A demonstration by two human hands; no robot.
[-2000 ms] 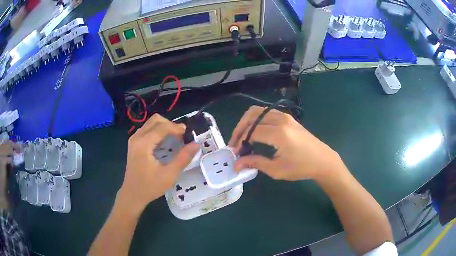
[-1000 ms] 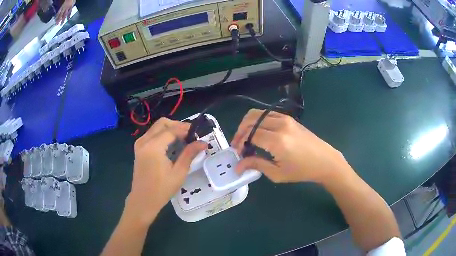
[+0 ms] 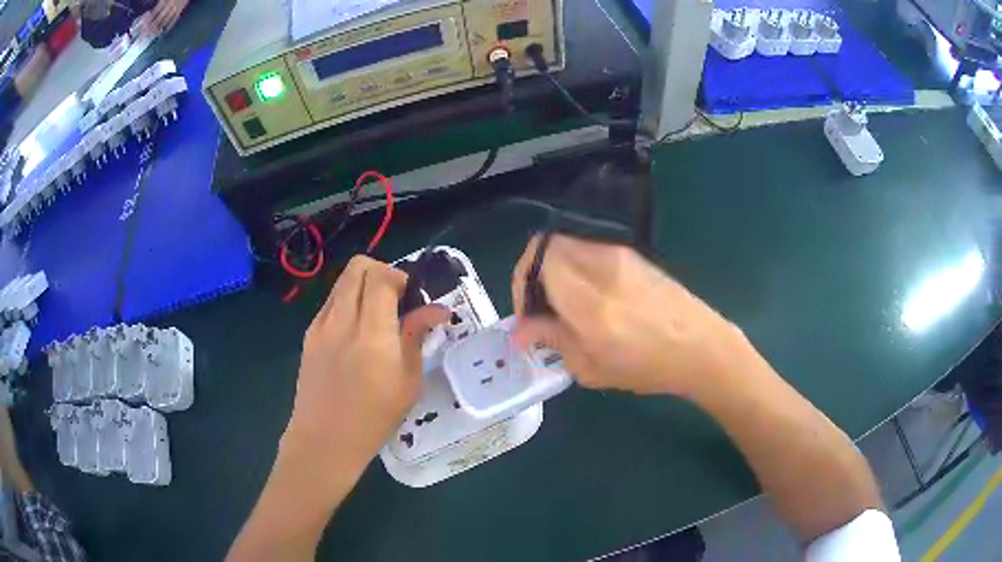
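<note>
A white plug adapter (image 3: 480, 371) sits tilted on the white power strip (image 3: 423, 450), its socket face up. My right hand (image 3: 621, 318) is at the adapter's right side, fingertips closed on a black test lead (image 3: 535, 274); it is slightly blurred. My left hand (image 3: 357, 362) grips another dark lead (image 3: 414, 288) over the strip's left side. A black area (image 3: 445, 274) shows at the strip's far end. The lead tips are hidden by fingers. The hipot tester (image 3: 385, 66) stands behind with its green lamp (image 3: 269, 86) lit.
Rows of white adapters (image 3: 121, 368) stand at left, more on the blue mat (image 3: 187, 242). A red lead (image 3: 385, 209) lies below the tester. A metal post (image 3: 676, 71), a lone adapter (image 3: 853, 141) and another blue mat (image 3: 791, 82) are at right. Another person's hand (image 3: 154, 15) shows top left.
The tester's green lamp has lit. My right hand has shifted slightly, its lead now more upright. My left hand no longer covers a second socket face seen two seconds ago.
</note>
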